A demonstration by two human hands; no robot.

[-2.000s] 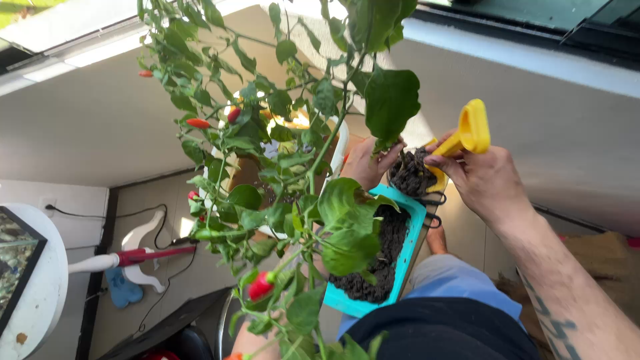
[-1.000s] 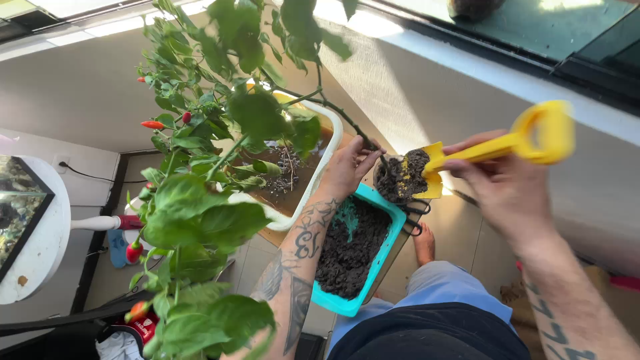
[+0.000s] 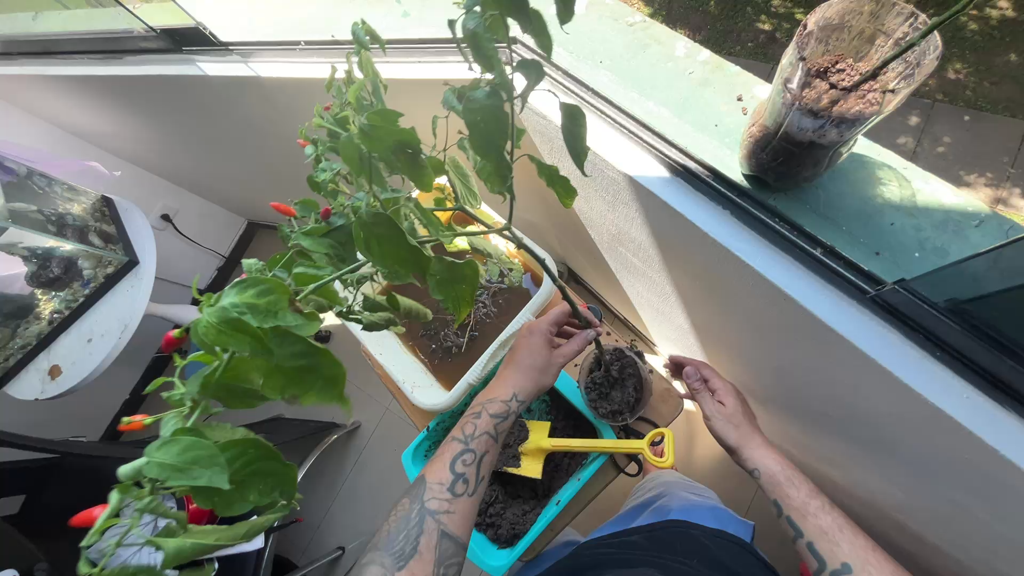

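Observation:
My left hand pinches the stem of a tall chili pepper plant just above a small clear pot of dark soil, in which the stem stands. Red chilies hang among its leaves. To the right of the pot, my right hand is held with fingers apart and nothing in it. A yellow toy shovel lies across a turquoise tray of dark soil, its blade on the soil and its handle over the tray's right edge.
A white tub with brown water and plant bits stands behind the tray. A cut plastic bottle with soil and a stem stands on the window ledge. At left, a glass tank rests on a round white table.
The yellow shovel, held over the small pot by my right hand a second ago, now lies on the turquoise tray. My right hand has let go of it. The view has shifted.

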